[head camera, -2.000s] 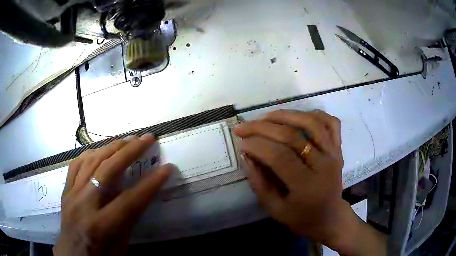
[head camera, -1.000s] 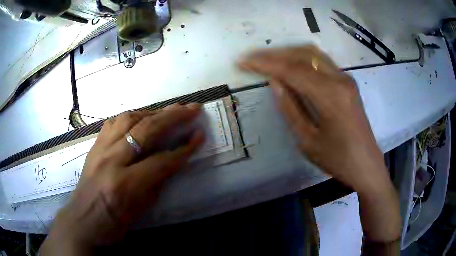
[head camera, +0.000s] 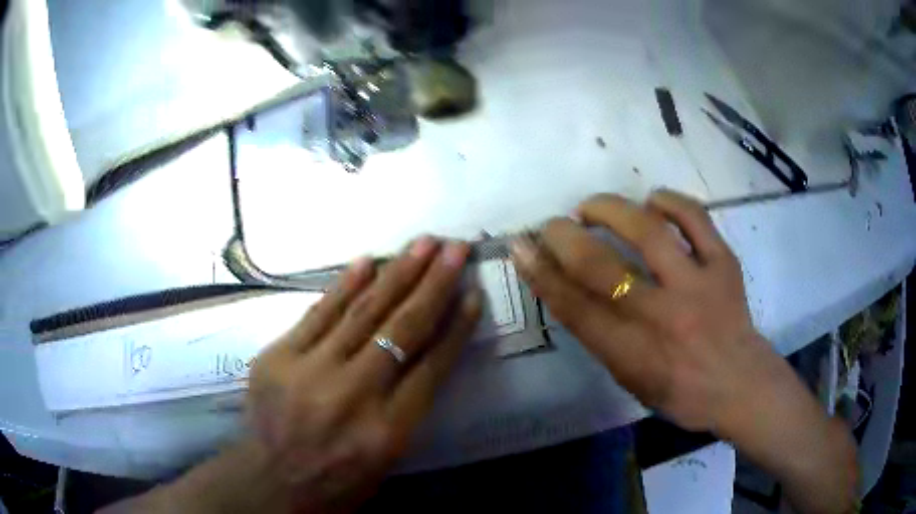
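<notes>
A long white sewing template (head camera: 191, 363) with handwritten numbers lies on a dark fabric strip (head camera: 141, 306) near the table's front edge. A beige layer shows beside the template's right end. My left hand (head camera: 377, 351) lies flat over the template, fingertips at the fabric's upper edge. My right hand (head camera: 633, 301) is at the right end, its fingertips touching the fabric's upper corner, slightly blurred. Whether its fingertips pinch the fabric cannot be told. The fabric under both hands is partly hidden.
Black thread snips (head camera: 755, 143) and a small dark strip (head camera: 668, 111) lie at the upper right. The blurred machine parts and brass-coloured knob (head camera: 444, 88) stand at top centre. Strips (head camera: 161, 164) lie at upper left. A bin (head camera: 884, 346) is at right.
My right hand has come back down onto the strip's right end. My left hand has flattened over the template. The dark edge beneath my fingers now looks narrower. The camera view has shifted.
</notes>
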